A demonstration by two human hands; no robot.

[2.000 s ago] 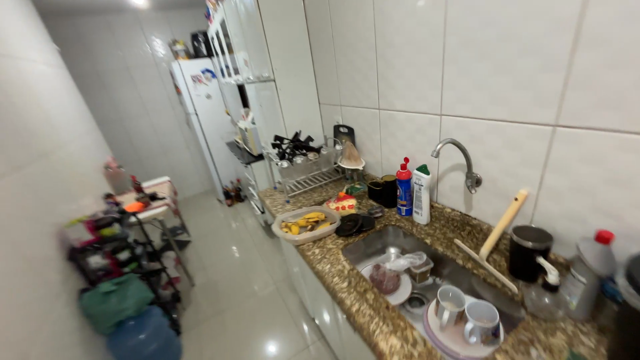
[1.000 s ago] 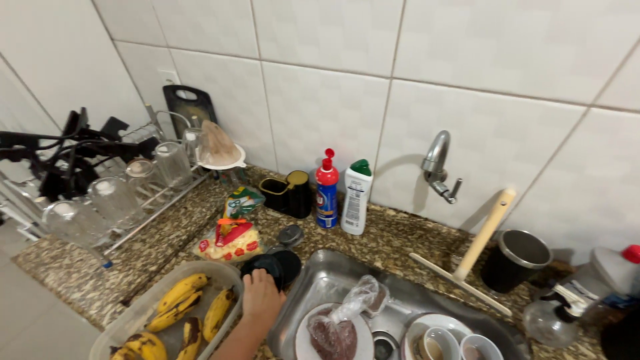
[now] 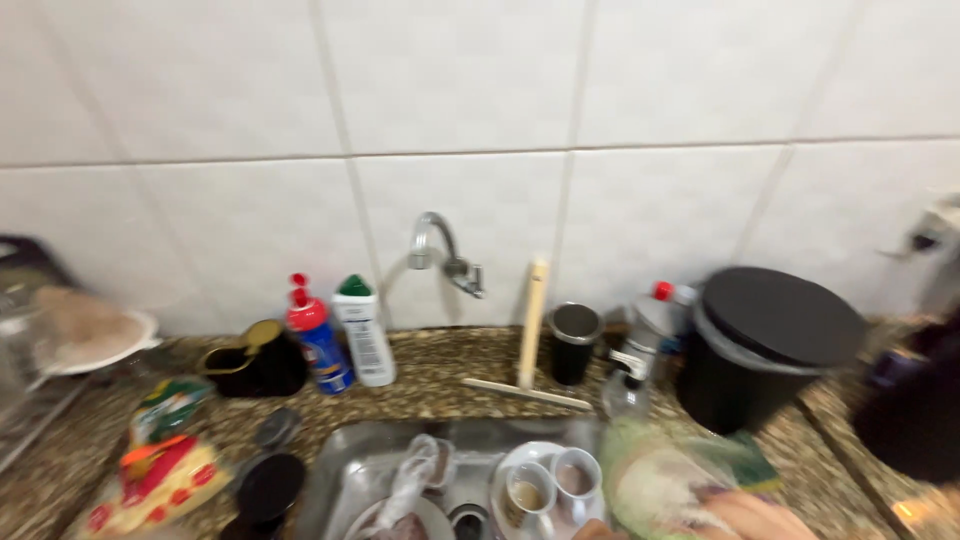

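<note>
At the lower right, my right hand is at the edge of a blurred pale green-and-white thing, perhaps a plastic bag, and seems to grip it. A small patch of skin shows at the bottom edge by the mugs; whether it is my left hand cannot be told. Two white mugs with brownish residue stand on a plate in the steel sink. Left of them, clear plastic lies over dark reddish food on another plate.
Behind the sink stand a blue bottle, a white bottle, a faucet, a wooden-handled squeegee and a black tumbler. A black lidded bin is at right. Food packages and a black round object lie left.
The view has swung right along the counter. A hand touched the black round object one second ago; that object now has no hand on it. A hand now shows right of the sink.
</note>
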